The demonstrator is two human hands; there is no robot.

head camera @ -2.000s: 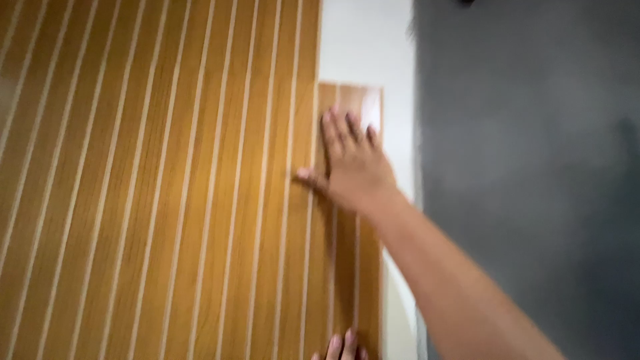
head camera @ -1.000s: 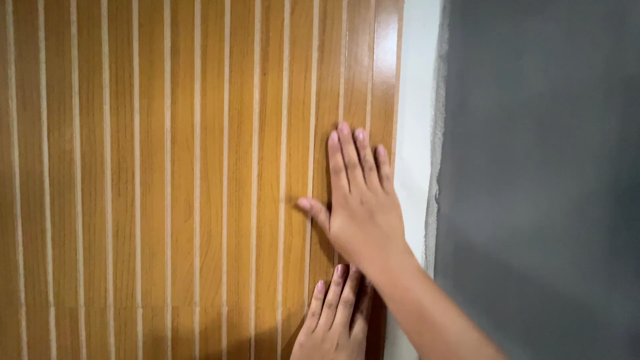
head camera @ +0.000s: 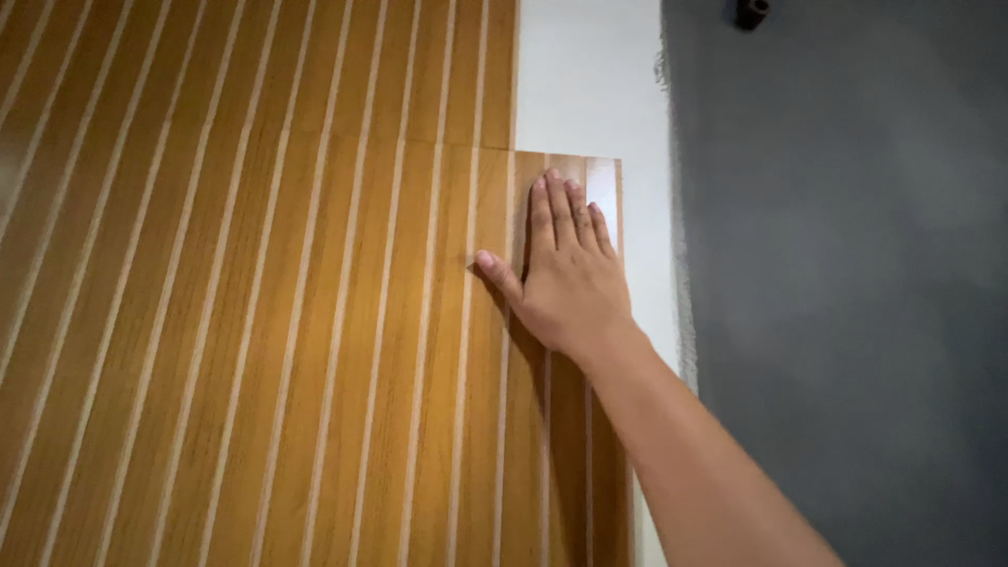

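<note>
My right hand (head camera: 575, 276) lies flat against a wood-look panel with pale stripes (head camera: 378, 354), close to the panel's upper right corner. Its four fingers point up and sit nearly together, while the thumb is spread out to the left. The hand grips nothing. The panel's top edge meets more striped wood-look surface (head camera: 315, 63) above it, at a thin seam. My left hand is out of view.
A white strip (head camera: 594, 71) runs beside and above the panel's corner, with a rough edge on its right. Beyond it is a dark grey surface (head camera: 835, 260). A small dark fitting (head camera: 752, 13) shows at the top right.
The left hand, seen low on the panel in both earlier frames, is out of view. The right hand is near the panel's top corner. The view has shifted.
</note>
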